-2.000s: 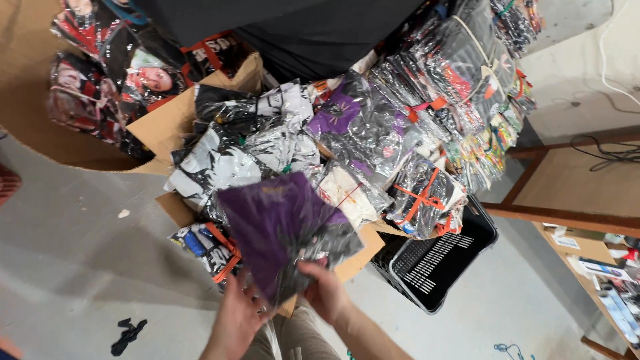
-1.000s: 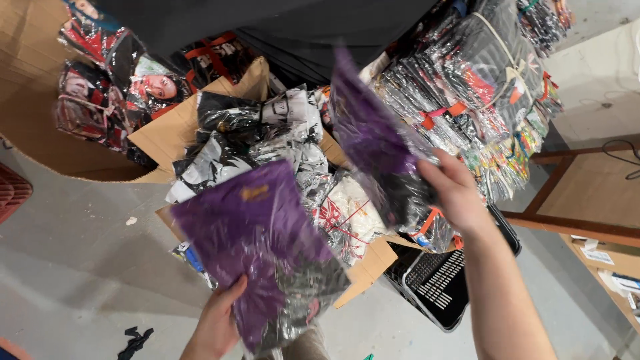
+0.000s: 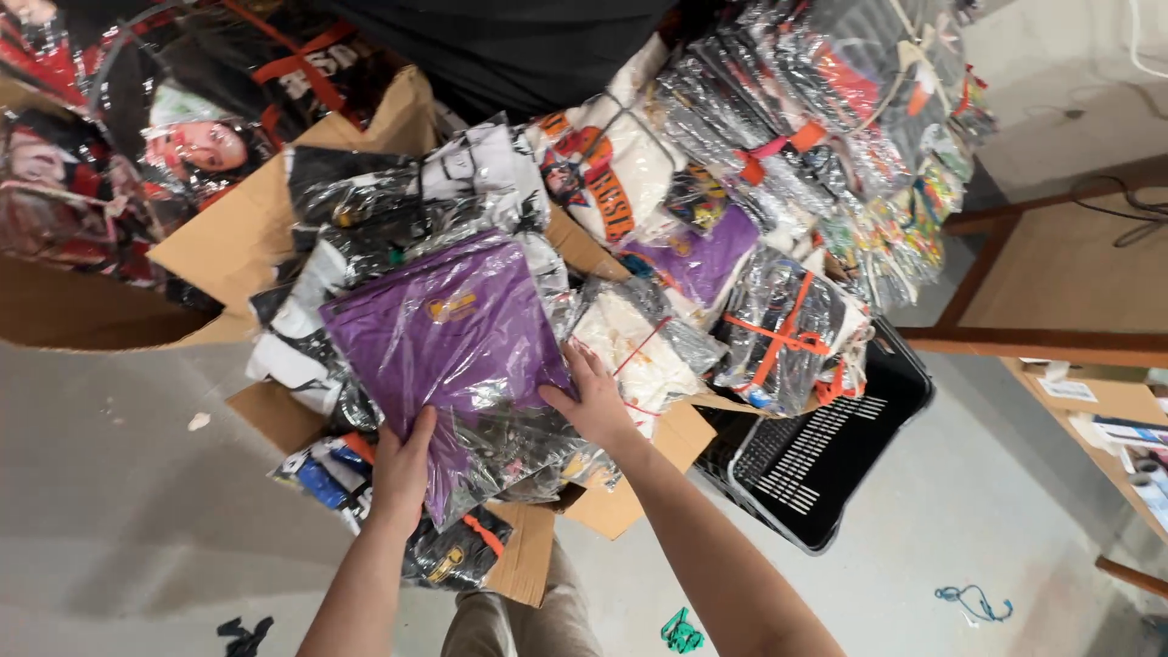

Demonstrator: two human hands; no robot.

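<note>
A stack of folded purple garments in clear plastic bags [image 3: 456,338] lies tilted over a cardboard box heaped with bagged clothing. My left hand [image 3: 401,474] holds its lower left edge, thumb on top and fingers hidden beneath. At the right edge, my right hand [image 3: 593,397] grips the stack, with part of its fingers out of sight. Just right of that hand is a bagged white garment tied with red string [image 3: 639,347]. Another purple bagged garment [image 3: 698,251] lies farther up. Black-and-white bagged garments [image 3: 484,173] rest behind the stack.
A black plastic basket [image 3: 821,474] stands on the floor at the right. Bundles of bagged clothes [image 3: 785,338] tied with orange ribbon sit beside it. A larger cardboard box [image 3: 100,310] is at the left, a wooden-framed table [image 3: 1040,342] at the right. Green string [image 3: 682,630] lies on the floor.
One second ago each hand held a separate purple bagged garment, the right one raised. Now both hands are on one stack, and the right hand has come down to the left.
</note>
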